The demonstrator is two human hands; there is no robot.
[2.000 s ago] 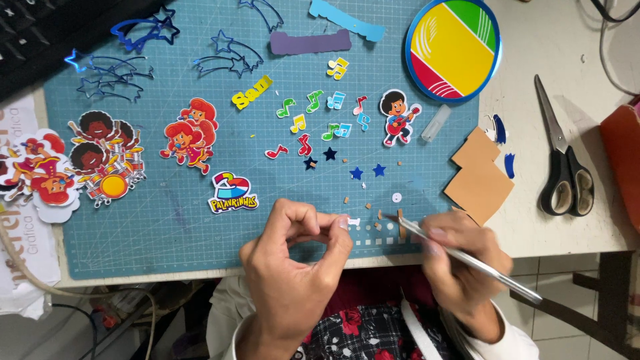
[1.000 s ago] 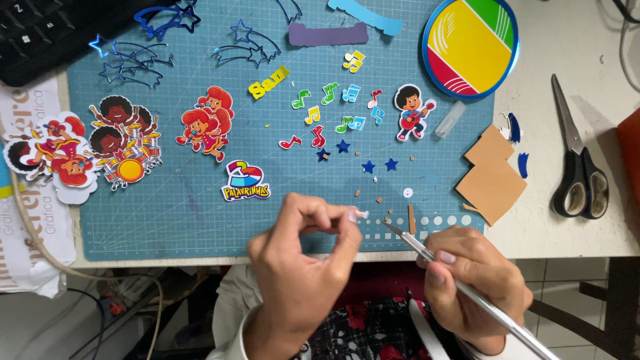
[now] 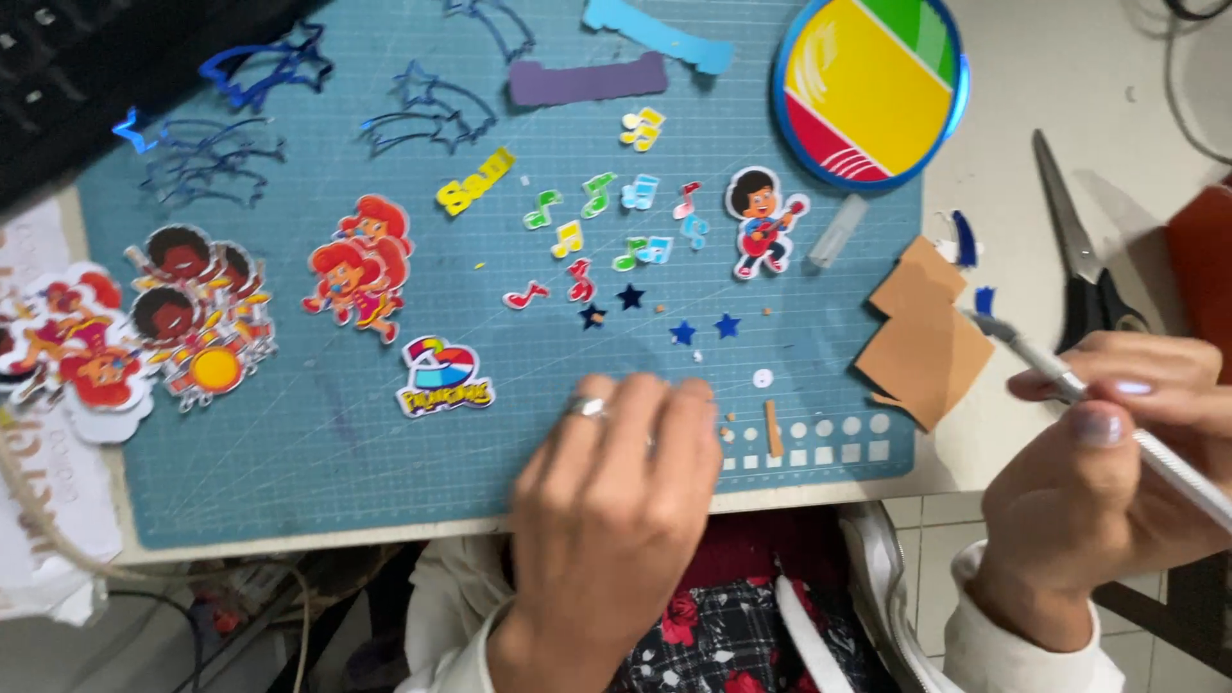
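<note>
My left hand [image 3: 616,481] lies palm down over the near edge of the teal cutting mat [image 3: 337,481]; its fingertips are hidden, so any small piece beneath them cannot be told. My right hand [image 3: 1097,462] holds a silver craft knife [image 3: 1064,375], its tip beside the brown adhesive foam sheet [image 3: 924,356] at the mat's right edge. Music-note cutouts [image 3: 597,195] and blue paper stars [image 3: 727,325] lie mid-mat. A guitar-player cutout [image 3: 765,223], singer cutouts [image 3: 361,269], drummer cutouts [image 3: 197,308] and a logo cutout [image 3: 445,377] lie around them. A brown strip [image 3: 773,428] is right of my left hand.
Black-handled scissors [image 3: 1078,260] lie right of the mat. A round blue-rimmed piece [image 3: 866,87] sits at the back right, near a translucent small stick [image 3: 838,232]. Purple [image 3: 587,81] and light-blue paper strips [image 3: 664,38] lie at the back; a black keyboard [image 3: 87,87] is back left.
The small white piece at my left fingertips no longer shows, and that hand has turned palm down. My right hand with the knife has moved right, away from my left hand, to the brown sheet.
</note>
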